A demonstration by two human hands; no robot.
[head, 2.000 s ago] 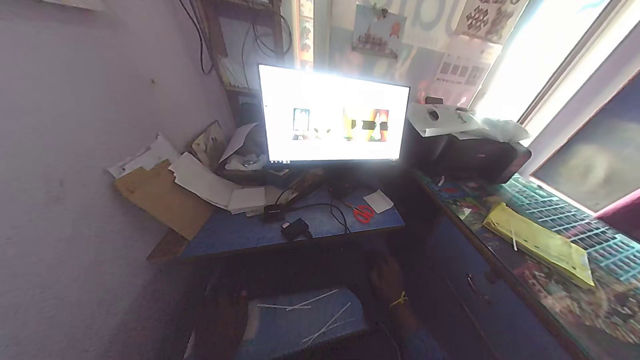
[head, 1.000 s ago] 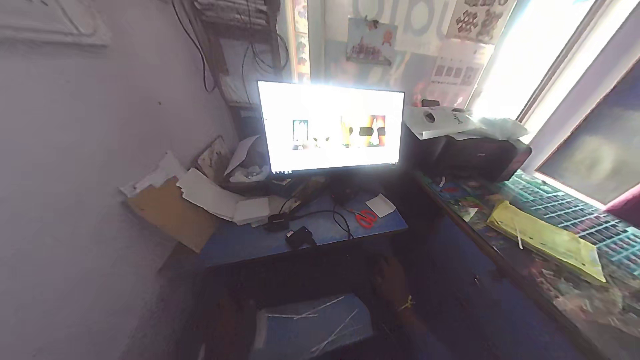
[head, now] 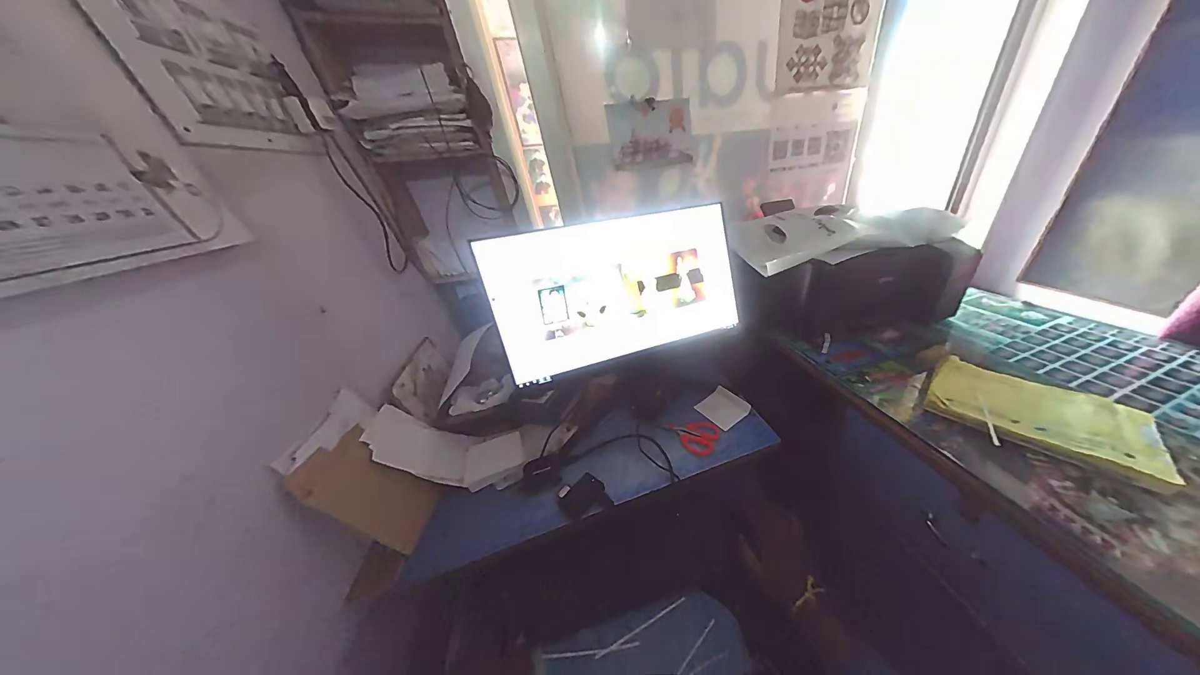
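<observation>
My right hand [head: 773, 544], with a yellow thread round the wrist, reaches into deep shadow below the front edge of the blue desk [head: 525, 530]; what its fingers touch is too dark to tell. My left hand cannot be made out in the dark at the bottom. Blue cloth with white stripes [head: 647, 642] shows between the arms. Above, a lit monitor [head: 609, 291] stands on the desk. Red-handled scissors [head: 698, 439], a white paper slip [head: 722, 409], a black adapter [head: 586, 495] and a black cable [head: 647, 441] lie before it.
Loose papers [head: 422, 445] and a brown envelope [head: 361, 487] lean at the desk's left, by the wall. A black printer [head: 877, 286] stands on the right, beside a glass-topped counter [head: 1041, 497] holding a yellow packet [head: 1050, 417]. Shelves [head: 403, 155] hold stacked papers.
The view has tilted, showing more of the wall and shelves. My left hand, dimly seen at the lower left earlier, can no longer be made out. The right hand remains below the desk edge.
</observation>
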